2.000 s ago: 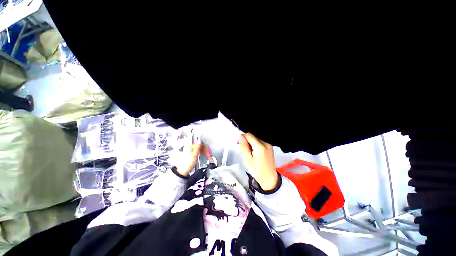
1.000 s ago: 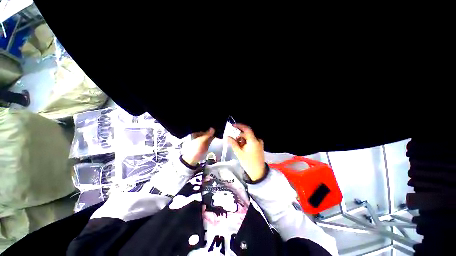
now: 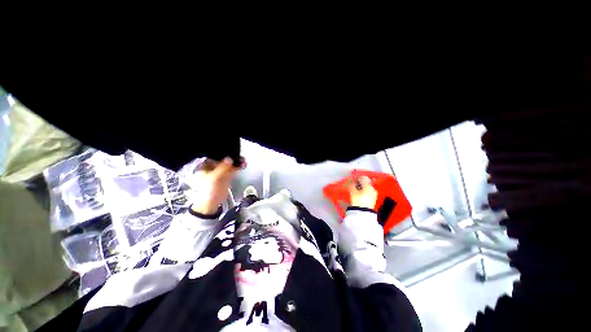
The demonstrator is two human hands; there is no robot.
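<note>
The black garment [image 3: 272,78] fills the upper view, with its uneven lower edge above my lap. My left hand [image 3: 217,181] is at this edge, left of centre. Its fingers are closed on a bit of the black cloth, partly lost in the dark. My right hand [image 3: 363,193] is away from the garment, in front of the orange-red stool. Its fingers look curled; whether it holds anything small is too blurred to tell.
The orange-red stool [image 3: 400,206] has a small black rectangle [image 3: 387,209] on it. Clear packets [image 3: 139,204] lie at left beside khaki-green sacks [image 3: 29,240]. Dark folded layers [image 3: 544,214] stand at right. Metal legs [image 3: 453,237] are at lower right.
My right hand has left the garment edge and moved right, to the stool. The white piece at its fingers no longer shows. My left hand is now at the cloth edge. The view has shifted.
</note>
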